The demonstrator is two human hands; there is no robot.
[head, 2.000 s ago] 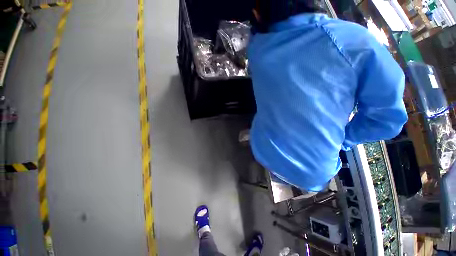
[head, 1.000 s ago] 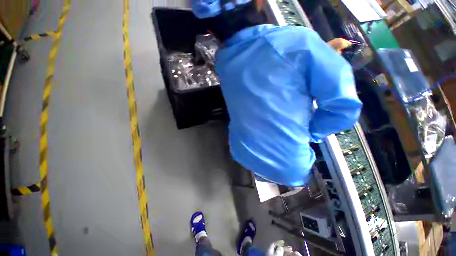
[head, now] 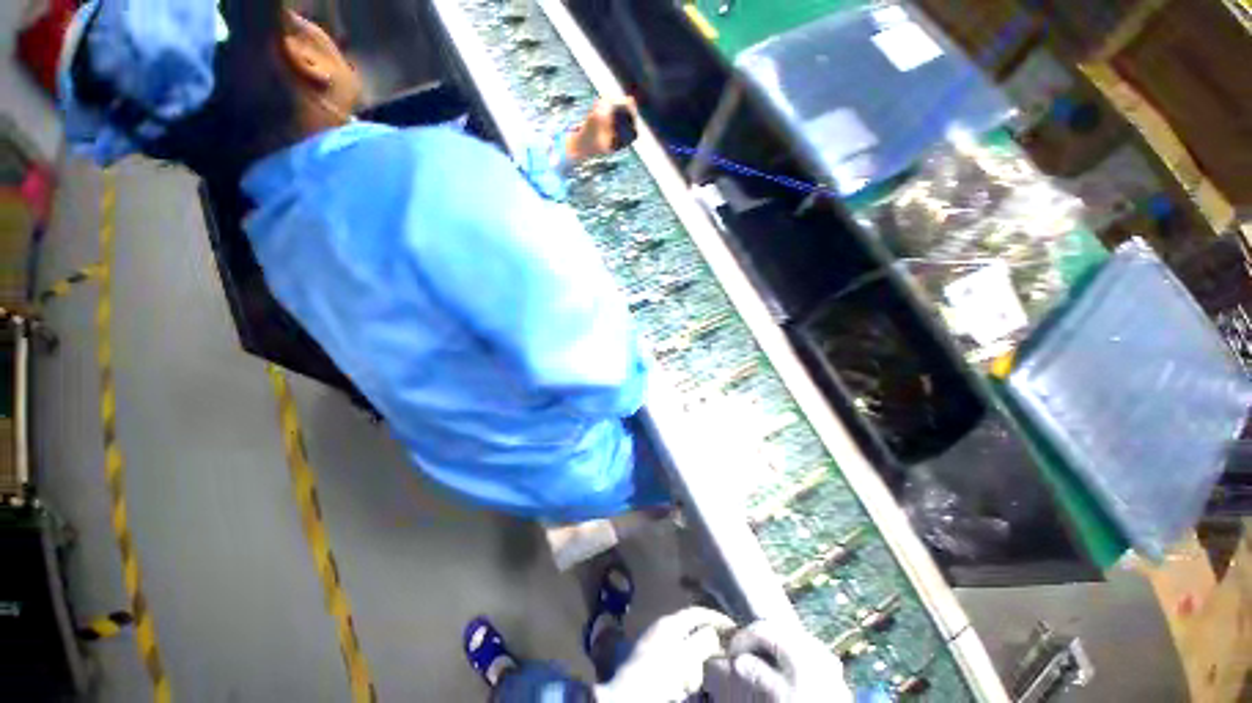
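Observation:
My left hand [head: 670, 657] and my right hand [head: 785, 665], both in white gloves, are close together at the bottom edge, beside the conveyor's near rail. Their fingertips nearly meet; whether they hold anything is hidden by blur and the frame edge. Green circuit boards [head: 748, 446] with white and dark components fill the conveyor, running from top centre to lower right. Glare washes out part of the row.
A worker in a blue smock [head: 453, 302] leans at the conveyor's left; one hand holds a small dark item [head: 623, 127] over the boards. Beyond the far rail [head: 824, 412] are a black bin [head: 899, 392] and clear trays [head: 1146, 398]. A black crate stands behind the worker.
The view has swung right and closer to the conveyor, so the worker now appears further left. Both my gloved hands now show at the bottom; one second ago only a blurred white glove did.

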